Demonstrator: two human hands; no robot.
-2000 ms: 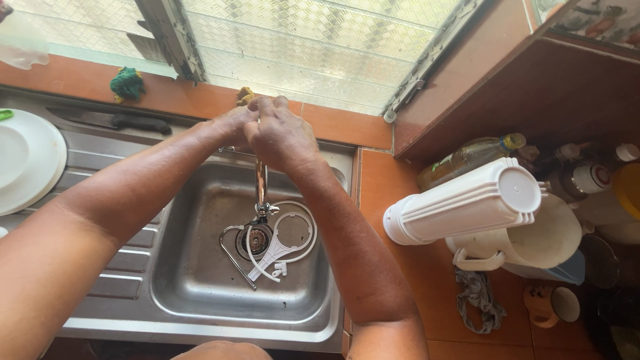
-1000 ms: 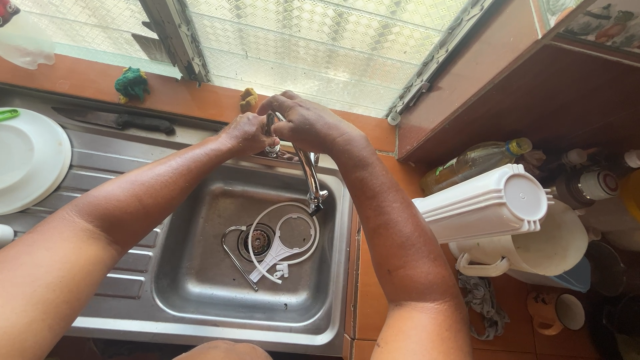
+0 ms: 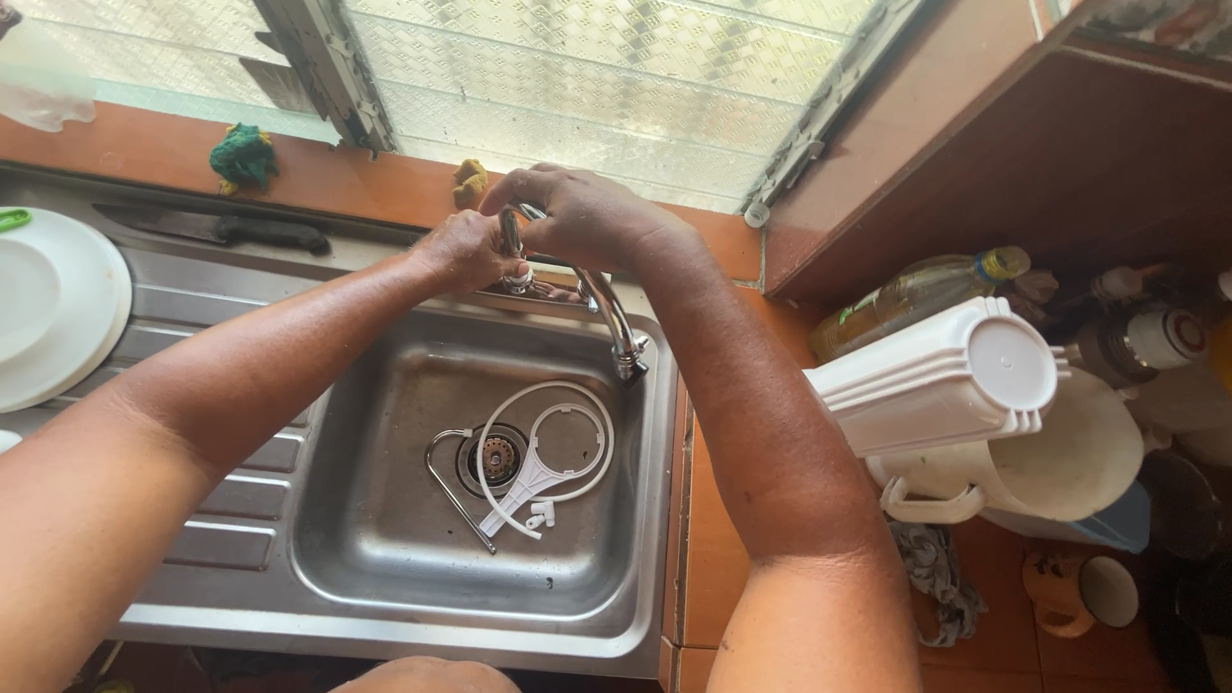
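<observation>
My left hand (image 3: 472, 252) is closed around the base of the chrome kitchen faucet (image 3: 613, 322), behind the sink basin. Just right of it, my right hand (image 3: 587, 217) curls over the top of the faucet, its thumb and fingers by the upright metal part; the exact grip is partly hidden. The curved spout points toward the basin's right rear corner. In the stainless steel sink (image 3: 385, 549) lie a white plastic filter housing wrench (image 3: 529, 481), a white tube (image 3: 609, 433), a thin chrome spout (image 3: 452, 496) and small white fittings (image 3: 542, 513) around the drain strainer (image 3: 499, 460).
White plates (image 3: 106, 318) and a black-handled knife (image 3: 269, 233) lie at left. Scrubbers (image 3: 245, 156) sit on the windowsill. At right stand a white filter housing (image 3: 934, 380), a bottle of liquid (image 3: 885, 308), a white pitcher (image 3: 1068, 462) and a mug (image 3: 1059, 592).
The faucet spout has swung to the right, from the middle of the basin toward its right rear corner. My right hand and forearm have moved right, while my left hand stays by the faucet base.
</observation>
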